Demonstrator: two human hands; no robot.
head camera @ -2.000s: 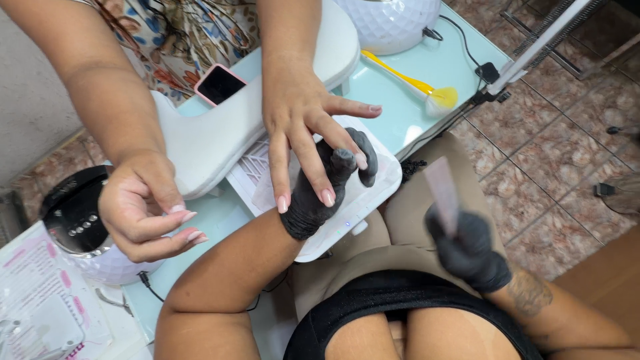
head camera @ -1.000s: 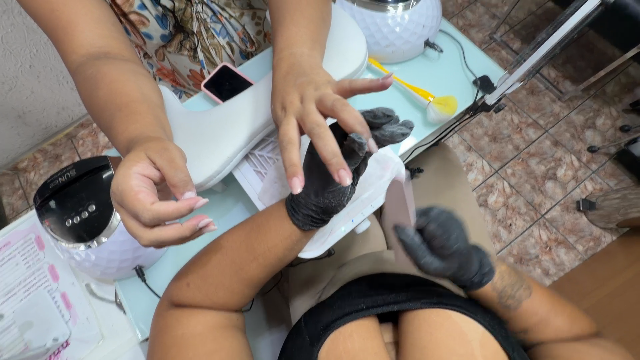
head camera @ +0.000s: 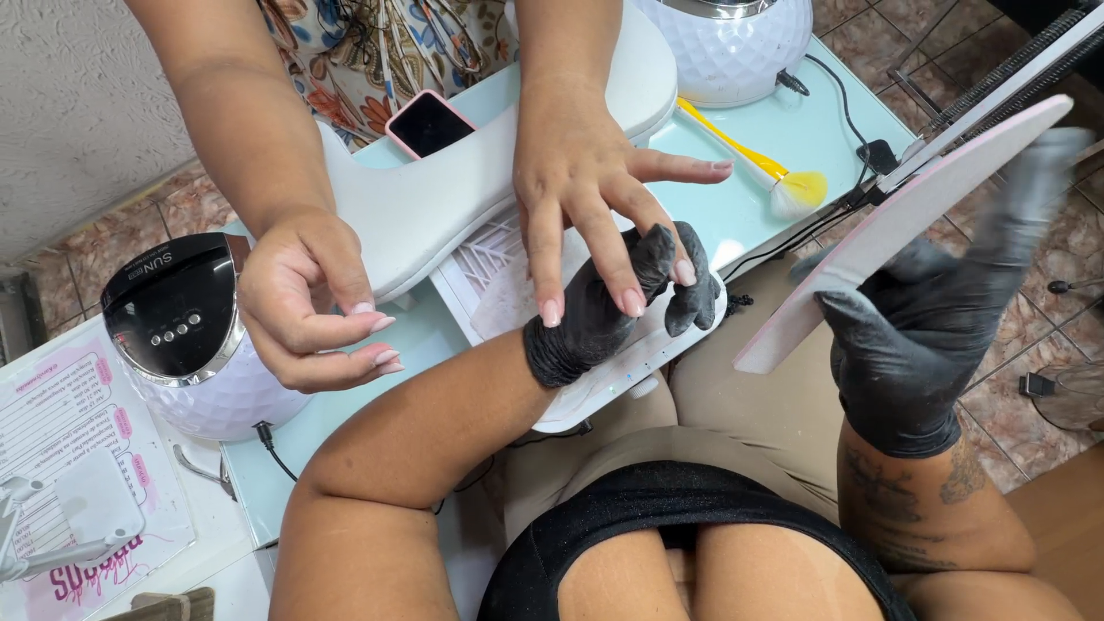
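My left hand (head camera: 604, 306), in a black glove, is under the spread hand (head camera: 586, 181) of another person and has hold of one of its fingers. At the right my right hand (head camera: 914, 319), gloved in black too, grips a pale half-moon nail file (head camera: 897, 233) near its lower part, raised over my lap; its fingertips are blurred. The other person's second hand (head camera: 315, 302) hangs half curled at the left. Beneath the held hand is a white nail dust collector (head camera: 642, 384), partly hidden. A white padded armrest (head camera: 431, 207) supports that person's forearm.
On the glass table (head camera: 733, 147) lie a yellow-handled dust brush (head camera: 750, 151) and a pink-cased phone (head camera: 429, 125). White nail lamps stand at the left (head camera: 216, 379) and top (head camera: 733, 52). A lamp arm (head camera: 966, 129) and cables run along the right edge; a printed sheet (head camera: 78, 448) is at lower left.
My right hand has come up with the file, which now stands high at the right. My left hand's fingers have curled down from their more extended pose of a second ago.
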